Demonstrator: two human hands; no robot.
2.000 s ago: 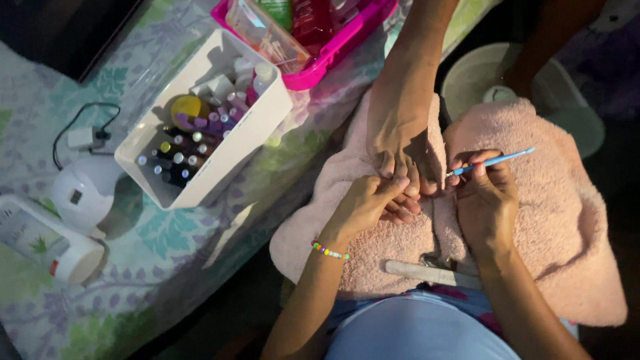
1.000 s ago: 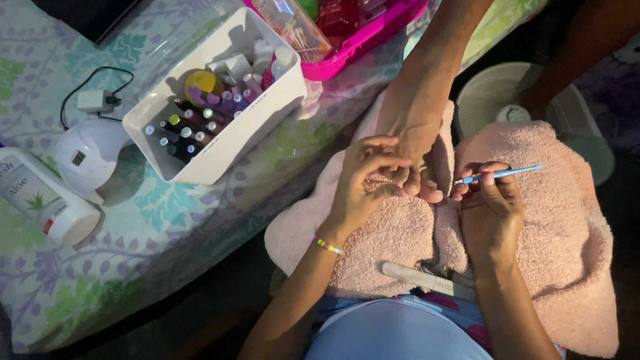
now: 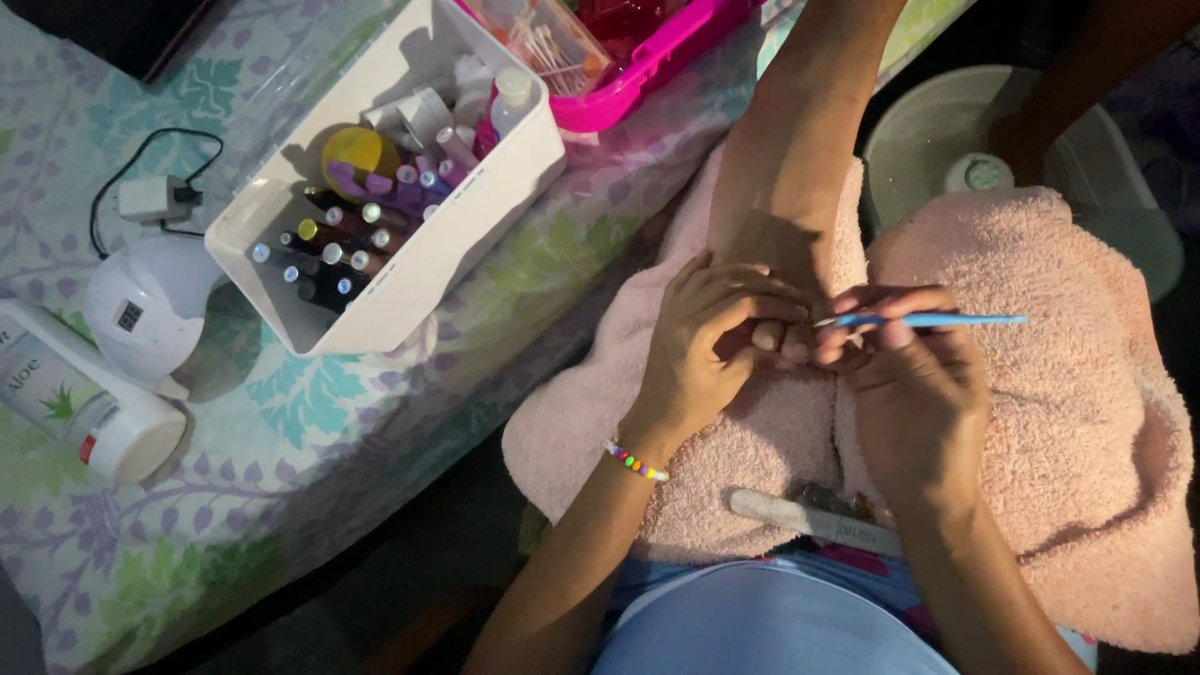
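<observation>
Another person's bare foot (image 3: 778,216) rests on a pink terry towel (image 3: 1059,403) spread over my lap. My left hand (image 3: 717,337), with a beaded bracelet (image 3: 637,462) at its wrist, curls over the toes and grips them. Between the fingers of my right hand (image 3: 909,375) lies a slim blue-handled tool (image 3: 966,320), its metal tip pointing left at the toes. Some right fingertips touch or nearly touch the toes. A pale nail file (image 3: 806,517) lies on the towel below my hands, partly behind my right wrist.
At left, a patterned bedspread (image 3: 309,478) carries a white bin (image 3: 469,253) of nail polish bottles, a pink tray (image 3: 619,94), a white nail lamp (image 3: 150,300), a charger (image 3: 150,199) and an aloe bottle (image 3: 56,384). The person's other foot is by a water basin (image 3: 1134,234) at upper right.
My left hand, raised with fingers spread over the toes one second ago, is now closed around them. My right hand has moved closer to it, still holding the blue tool.
</observation>
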